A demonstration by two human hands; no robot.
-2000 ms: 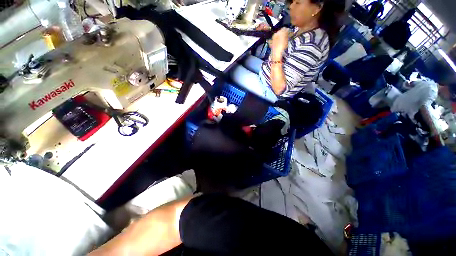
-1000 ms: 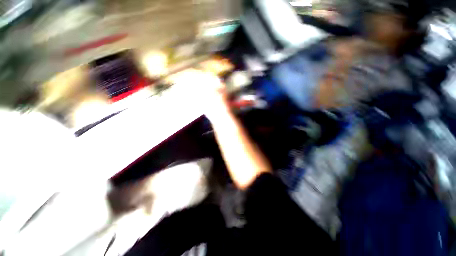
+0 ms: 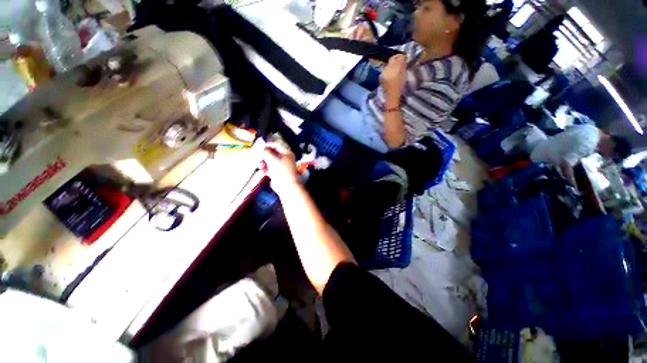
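Note:
My right hand [image 3: 278, 162] is at the right end of the white machine table [image 3: 181, 234], its arm stretched out from a black sleeve. Its fingers are small and overexposed; a thin dark line lies by the fingertips, and I cannot tell if they hold it. My left hand is not in view. The cream sewing machine [image 3: 106, 106] with red "Kawasaki" lettering stands at the left. Overexposed pale cloth [image 3: 42, 333] is at the lower left, and more pale cloth [image 3: 227, 319] is over my lap. The needle area is not clearly seen.
Black-handled scissors [image 3: 170, 209] and a phone [image 3: 79, 205] on a red pad lie by the machine. Yellow items [image 3: 235, 137] lie near my hand. A blue basket [image 3: 391, 237] stands beside the table. A person in a striped top [image 3: 433, 88] sits beyond.
My right forearm has swung up from the lower left, over the lap, to the table's right end. The view was blurred in between and has shifted slightly.

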